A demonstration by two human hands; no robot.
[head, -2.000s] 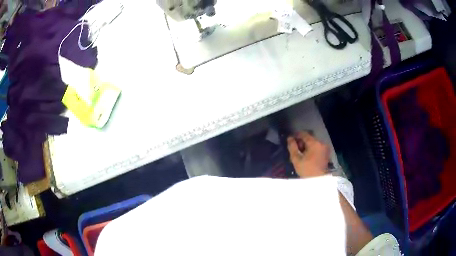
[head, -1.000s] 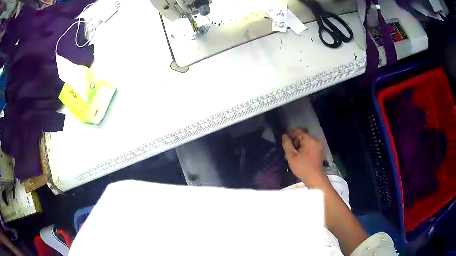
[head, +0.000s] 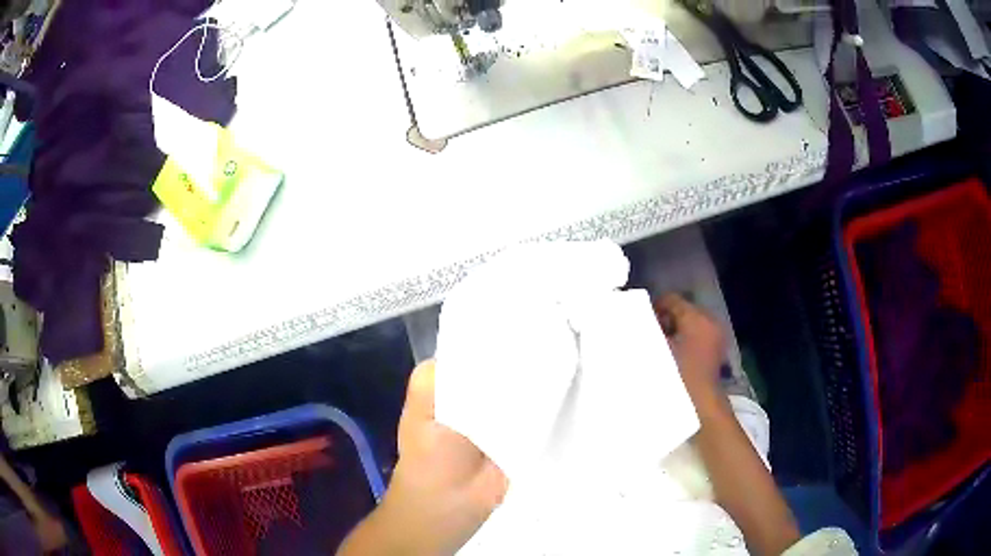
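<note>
A bright white tissue, bunched and folded at its upper part, covers the middle of the view and overlaps the table's front edge. My left hand grips it from the lower left, its fingertips hidden by it. My right hand is beyond the tissue's right side, below the table edge, with curled fingers; it is blurred and whether it holds anything does not show. A green-yellow tissue pack lies on the white table, with a white tissue standing out of it.
The sewing machine stands at the back, with paper labels and black shears by it. Purple fabric and a white cable lie at left. Baskets are at lower left and right. A person's limb shows at far lower left.
The white tissue has risen from the bottom edge and is now bunched over the table's edge. My left hand has come into view gripping it. My right hand stays below the table edge.
</note>
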